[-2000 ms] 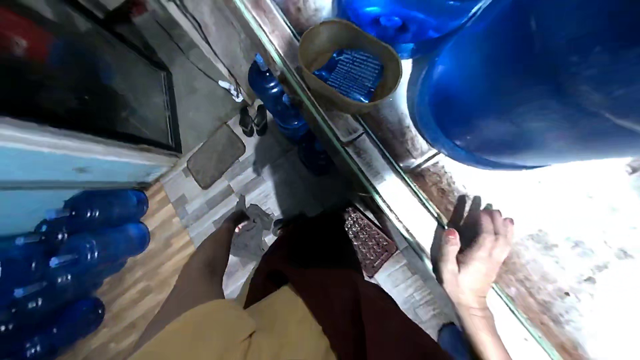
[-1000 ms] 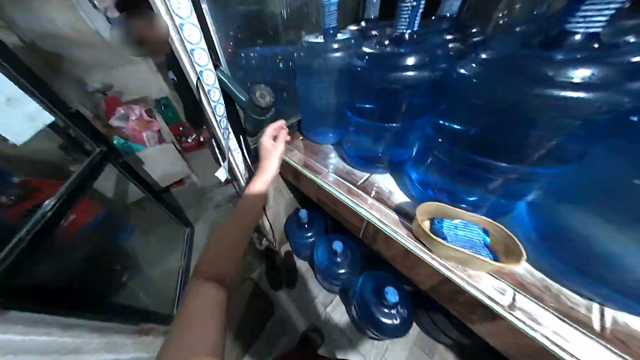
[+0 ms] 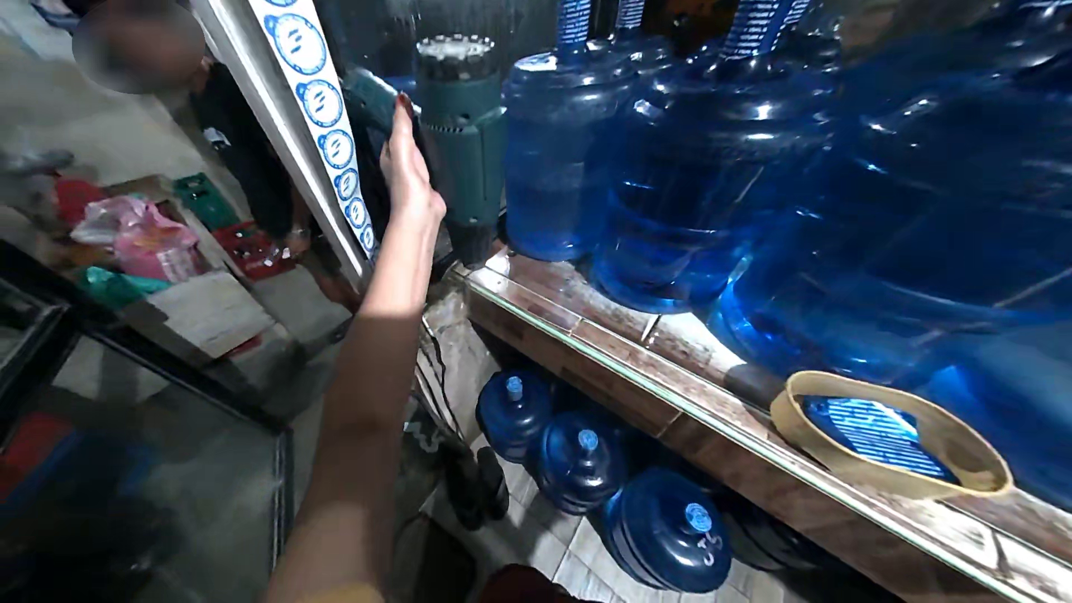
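My left hand (image 3: pixel 413 172) is raised at the upper left of centre, fingers pointing up, against the side of a green cylindrical machine (image 3: pixel 461 138) with a side handle (image 3: pixel 371 90). Whether the fingers grip it cannot be told. My right hand is out of view. Large blue water bottles (image 3: pixel 557 159) stand on the tiled ledge right of the machine. Nearer on the ledge lies an oval tan basket (image 3: pixel 980 479) holding blue printed packets (image 3: pixel 875 435).
Several blue bottles (image 3: pixel 584 469) with light blue caps stand on the floor below the ledge. A metal post with a sticker strip (image 3: pixel 322 105) rises left of my hand. Beyond it are a person (image 3: pixel 251 159), a red crate (image 3: pixel 255 251) and pink bags (image 3: pixel 155 239). A dark-framed glass door (image 3: pixel 176 444) is at lower left.
The view has swung far toward the bottles and post. Two seconds ago a hand rested on the ledge at right; it is now out of view. My left arm has come in and reached to the green machine.
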